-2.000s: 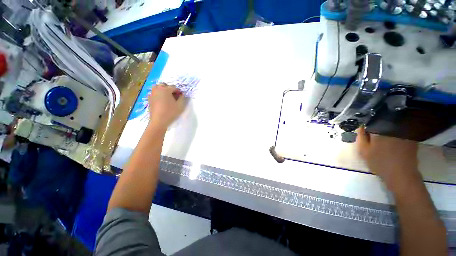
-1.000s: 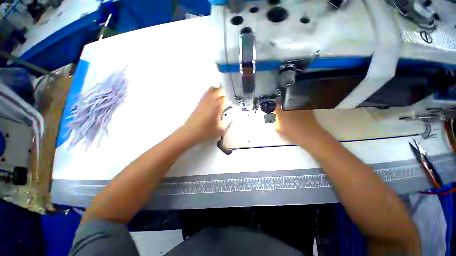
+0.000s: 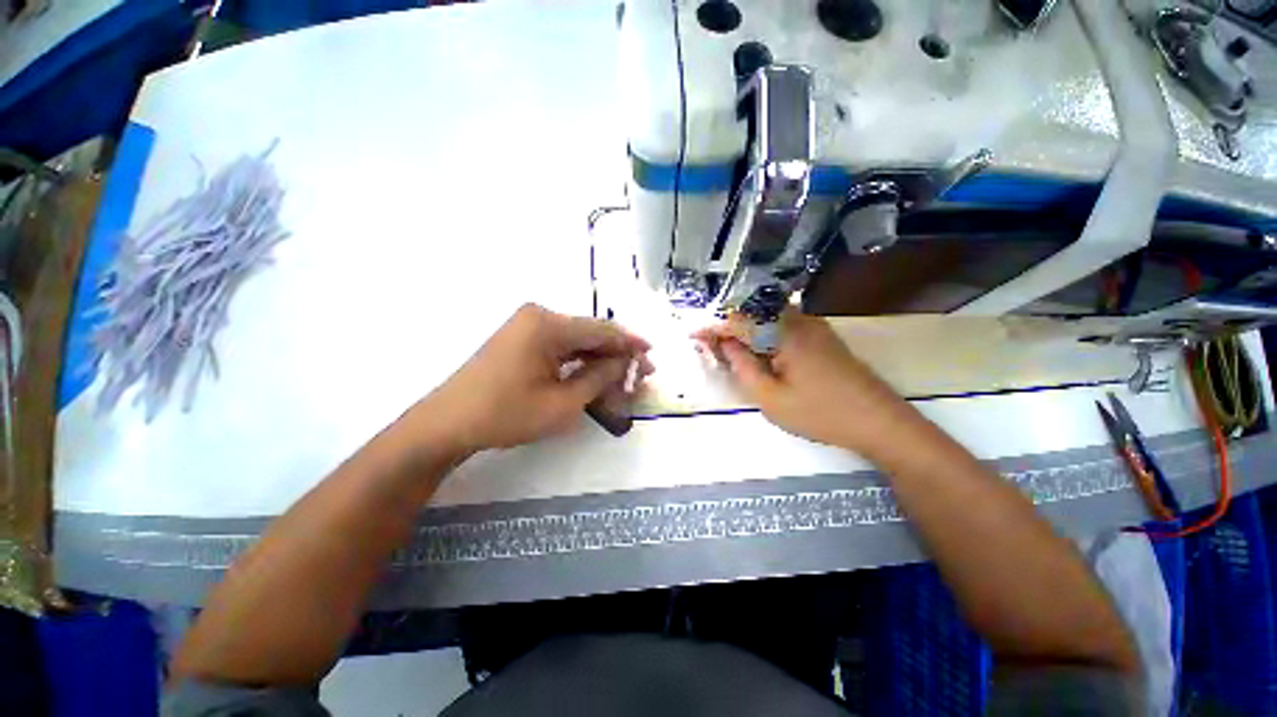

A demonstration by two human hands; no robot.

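Note:
My left hand (image 3: 543, 378) is at the left front of the presser foot and needle area (image 3: 689, 297), thumb and forefinger pinched on a small pale cord piece (image 3: 634, 374), mostly hidden by fingers and glare. My right hand (image 3: 805, 376) is just right of the needle area, its fingertips bent close to the foot; glare hides whether they grip anything. A heap of pale lilac-grey cord pieces (image 3: 189, 280) lies on the table at the left. The white sewing machine head (image 3: 910, 119) with a blue stripe stands above both hands.
Thread snips (image 3: 1141, 455) with orange-red handles lie at the right front. A yellow-green ring (image 3: 1227, 383) is beside them. White tape (image 3: 1106, 210) hangs over the machine arm. The table's front edge (image 3: 560, 535) has a grey measuring scale. A blue strip (image 3: 105, 266) runs under the heap.
My left hand went from the heap to the needle area, then drew slightly back and down. My right hand's fingers now show more, left of where they were. The view has shifted right.

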